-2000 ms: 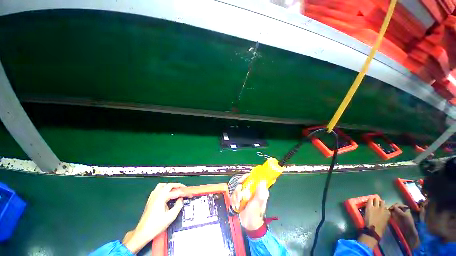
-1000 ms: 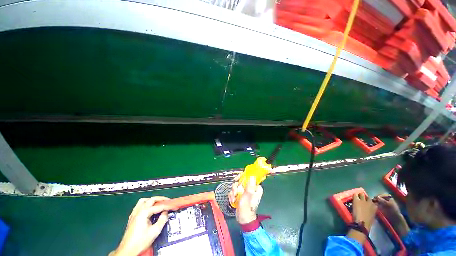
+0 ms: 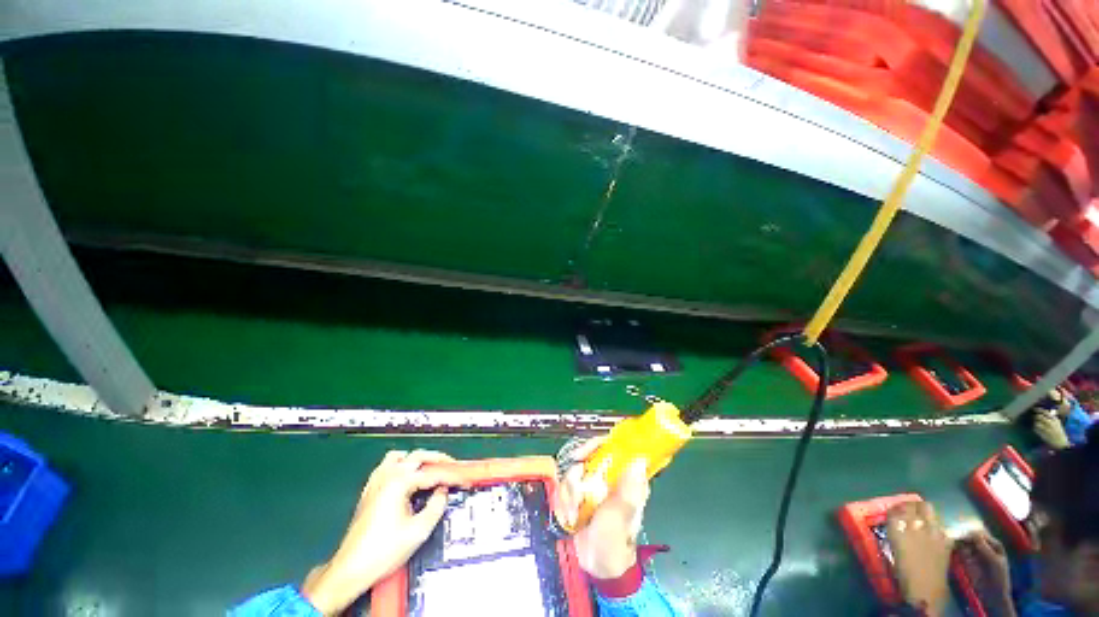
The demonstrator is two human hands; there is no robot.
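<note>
An open tablet (image 3: 482,542) with a silvery board area and a large white rectangle lies in a red frame (image 3: 492,469) at the bottom centre. My left hand (image 3: 392,518) rests on the frame's upper left corner and the tablet's edge; I cannot tell whether its fingers grip. My right hand (image 3: 610,516) is closed around a yellow electric screwdriver (image 3: 636,452) at the frame's upper right corner. The screwdriver's tip is hidden by the hand. A round mesh dish (image 3: 576,453) is mostly hidden behind the right hand.
A loose black panel (image 3: 627,348) and red-framed units (image 3: 844,383) lie on the green belt. A yellow cord (image 3: 894,199) and black cable (image 3: 786,506) hang at right. A blue bin (image 3: 27,506) is at left. Another person's hands (image 3: 918,548) work at right.
The view swung away and back, shifting the whole scene. The screwdriver has moved from beside the frame, over the dish, to the frame's upper right corner. My left hand stays on the frame.
</note>
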